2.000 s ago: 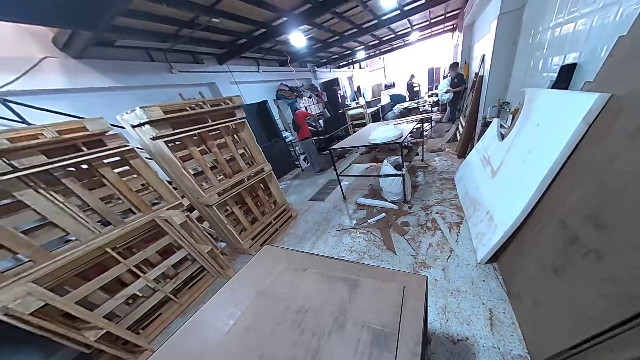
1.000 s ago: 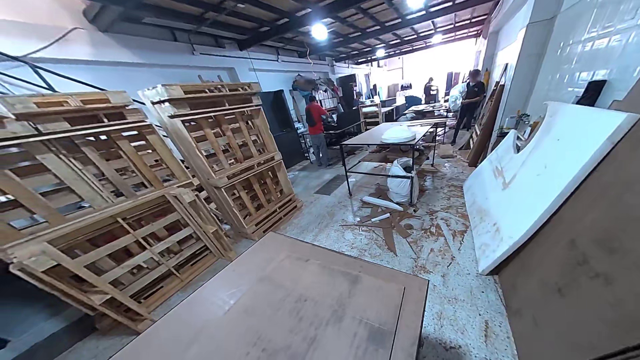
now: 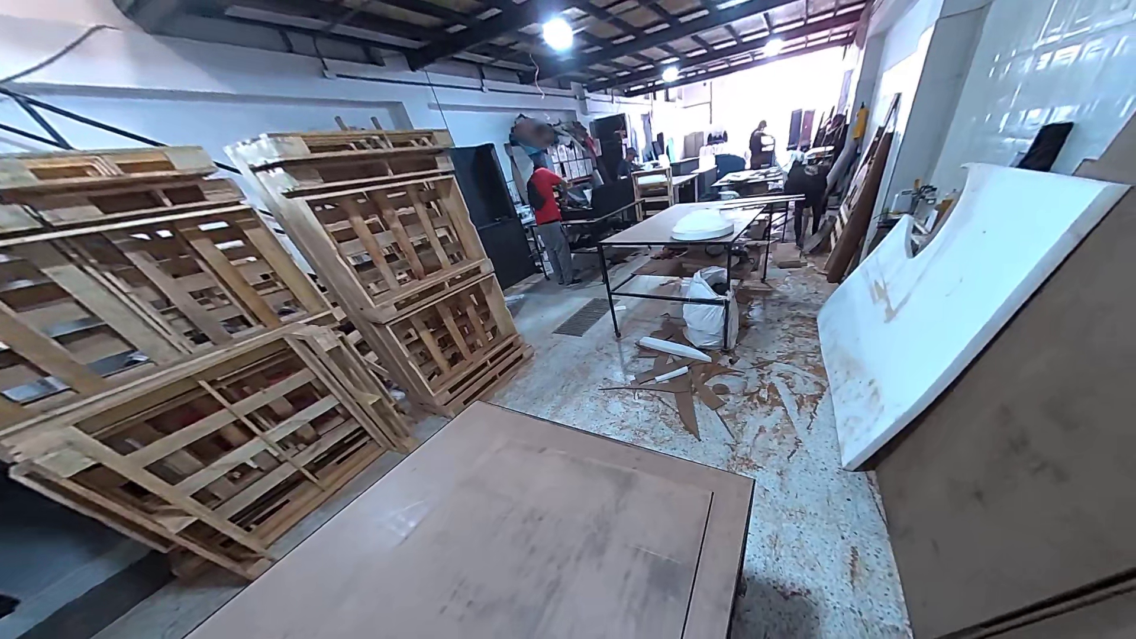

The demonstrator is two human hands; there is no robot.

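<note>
Neither my left hand nor my right hand shows in the head view. A large flat brown board or tabletop (image 3: 532, 532) fills the lower middle, with dark smudges on its face and a thin dark line near its right edge. Beyond it stands a metal-framed table (image 3: 643, 224) bearing a round white piece (image 3: 702, 225). A white sack (image 3: 706, 311) sits on the floor by that table's legs.
Wooden pallets (image 3: 417, 248) lean at the left. Brown offcuts (image 3: 685, 399) and scraps litter the floor (image 3: 799, 497). A large white foam-like sheet (image 3: 958, 311) leans at the right against brown boards (image 3: 1021, 470). A person in a red top (image 3: 546, 200) stands farther back; others are behind.
The far person at the right, upright one second ago, is now bent over near the tables. The view has shifted slightly.
</note>
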